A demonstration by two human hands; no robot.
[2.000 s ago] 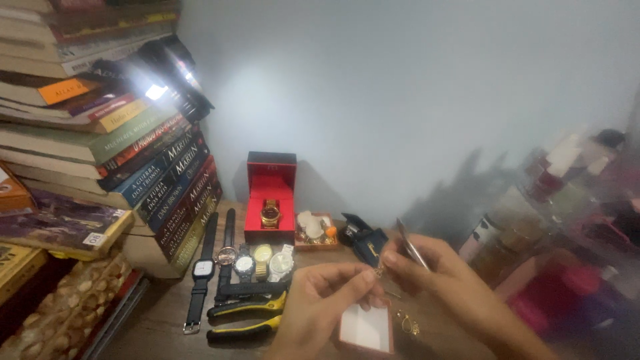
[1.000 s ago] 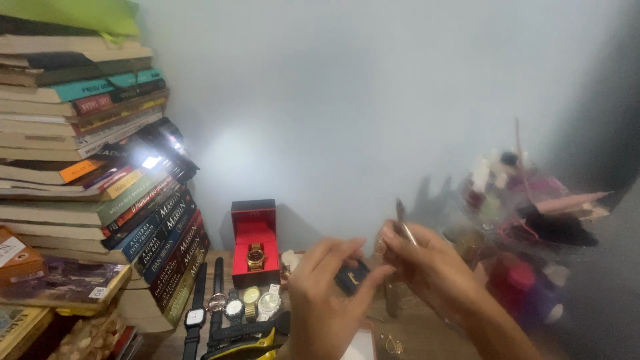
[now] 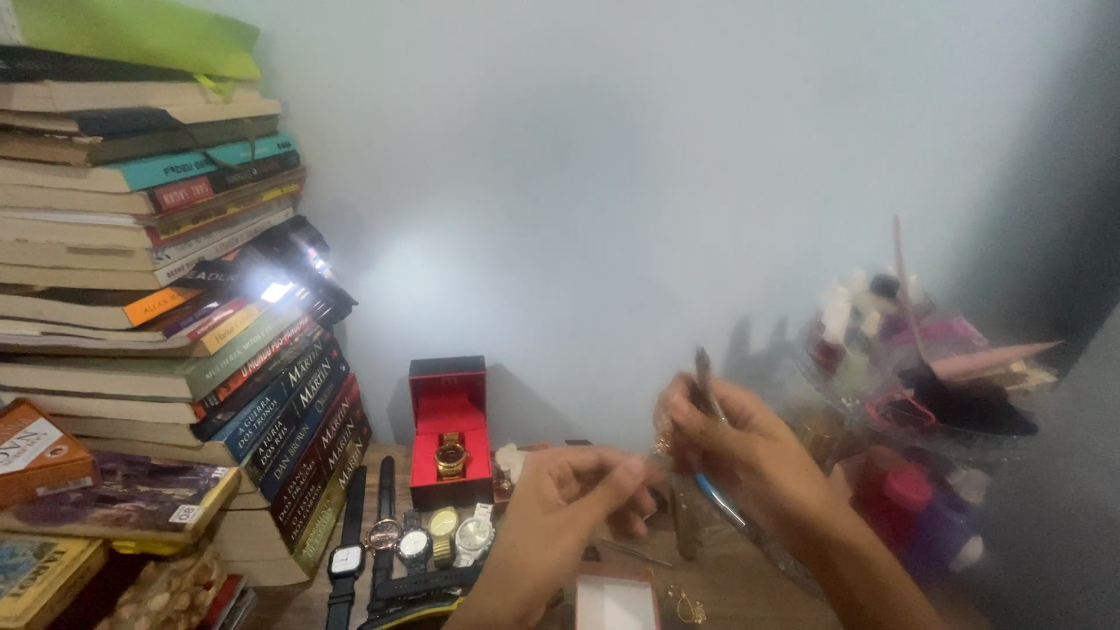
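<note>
My right hand (image 3: 726, 437) grips a slim metal tool (image 3: 702, 372), upright between its fingers, and a small gold-coloured piece of jewellery (image 3: 663, 437) at its fingertips. My left hand (image 3: 569, 516) is beside it, fingertips bent towards the jewellery; whether it pinches anything is blurred. Beneath the hands lie a small box with a white inside (image 3: 616, 604) and gold-coloured jewellery (image 3: 687, 605). Left of my left hand, a gold-coloured wristwatch (image 3: 451, 459) sits in an open red-lined box (image 3: 422, 490). Several watches lie before it, among them a smartwatch (image 3: 346, 560) and a white-faced watch (image 3: 473, 535).
A tall stack of books (image 3: 201, 385) rises on the left, with a lit lamp (image 3: 289, 276) against it. A yellow-and-black tool handle (image 3: 420, 612) lies near my left forearm. At the right are a pink lidded container (image 3: 906, 490) and blurred small items. A wall stands behind.
My left hand held a small dark blue object one second ago; it no longer shows there. The metal tool stays in my right hand. The view has tilted upward since the earliest frame.
</note>
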